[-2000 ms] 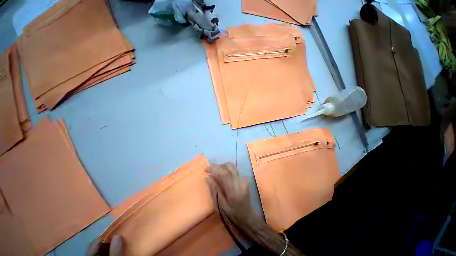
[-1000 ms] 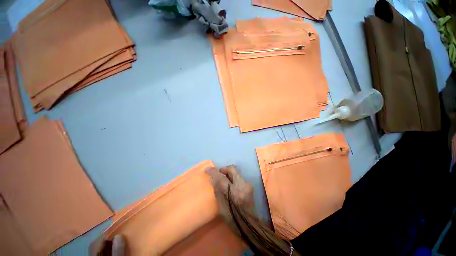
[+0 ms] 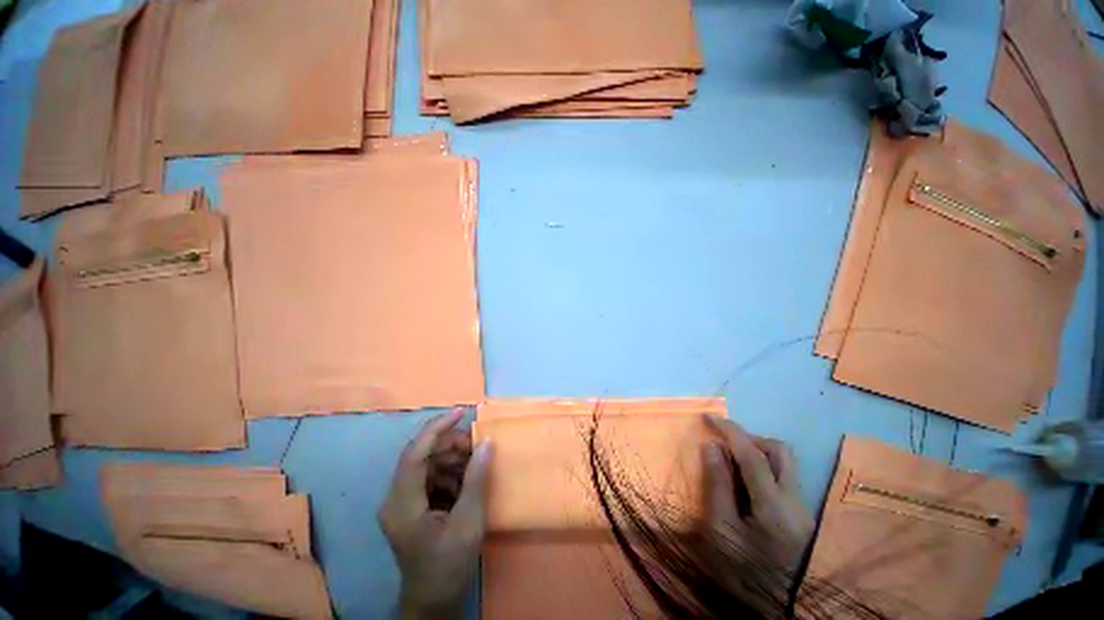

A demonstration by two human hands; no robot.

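Note:
A folded orange panel (image 3: 545, 466) lies on the table at the bottom centre, its folded edge running across the top. My left hand (image 3: 436, 503) holds the panel's left edge near the top corner, thumb on top. My right hand (image 3: 751, 497) holds the right edge near the top corner. Long strands of hair hang over the panel and my right hand and partly hide them.
Plain panel stacks (image 3: 351, 291) lie left and at the back. Zipper pockets lie at the left (image 3: 145, 351), lower left (image 3: 230, 545), right (image 3: 956, 279) and lower right (image 3: 908, 545). A crumpled rag (image 3: 906, 79) is at the back right. A glue bottle (image 3: 1065, 451) is at the right edge.
The view has swung left, showing more zipper pockets there. The panel, angled before, now appears square to me. Both hands are still at its sides, with my left hand nearer its top corner.

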